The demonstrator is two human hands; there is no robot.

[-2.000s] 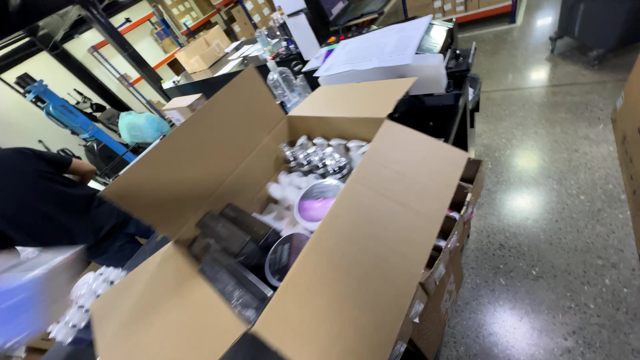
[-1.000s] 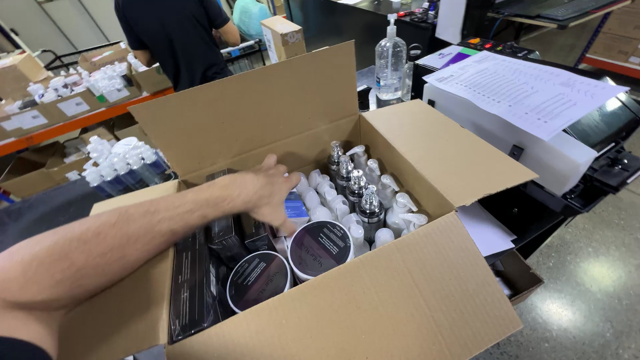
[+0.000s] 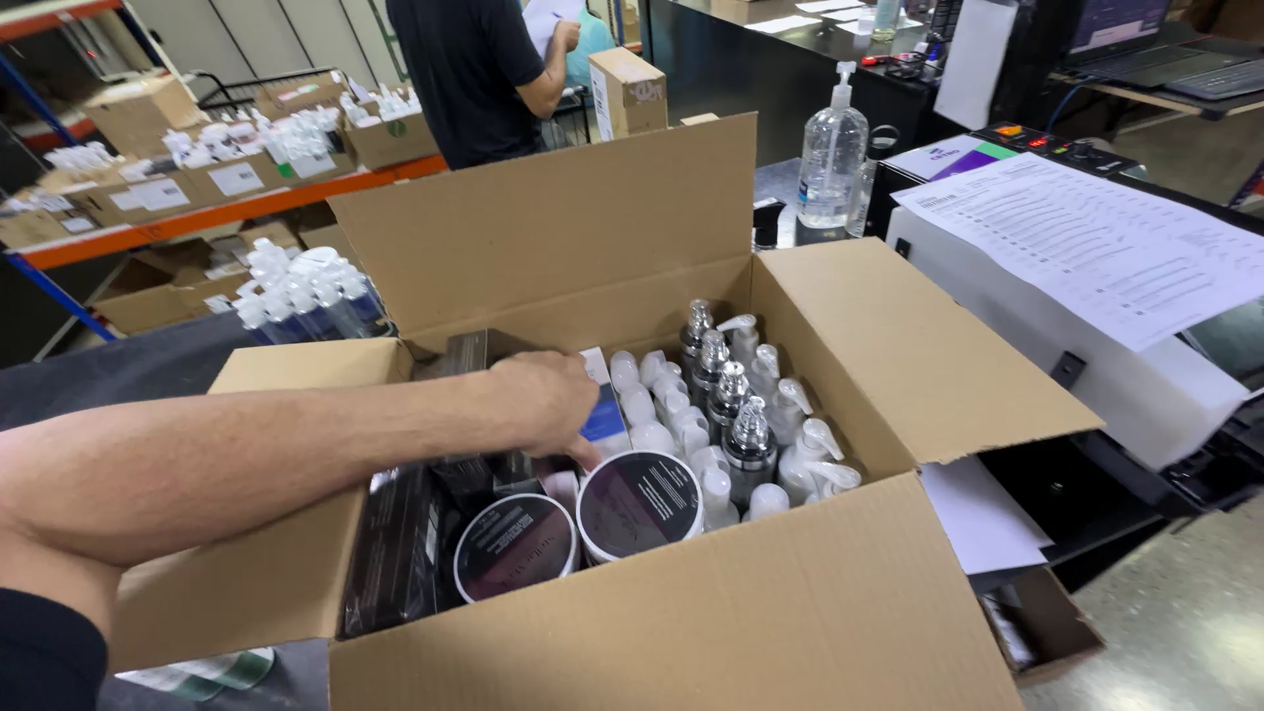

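An open cardboard box (image 3: 543,247) holds two round jars with dark lids, the left jar (image 3: 516,546) and the right jar (image 3: 639,505). My left hand (image 3: 548,403) reaches down into its middle, beside a blue and white carton (image 3: 604,415); most of its fingers are hidden, so a grip cannot be made out. Dark boxes (image 3: 390,553) in clear film line the left side. White-capped bottles (image 3: 681,405) and pump bottles with silver tops (image 3: 750,439) stand upright on the right. My right hand is out of view.
Capped bottles (image 3: 306,291) stand on the dark table behind the box's left side. A clear pump bottle (image 3: 832,163) and a machine with printed sheets (image 3: 1096,232) are at the right. Beyond, a person in a dark shirt (image 3: 469,79) holds paper near an orange-beamed shelf (image 3: 237,212).
The view has swung strongly since the first frame. My left hand, over the box one second ago, is now lower among the contents, beside the blue and white carton.
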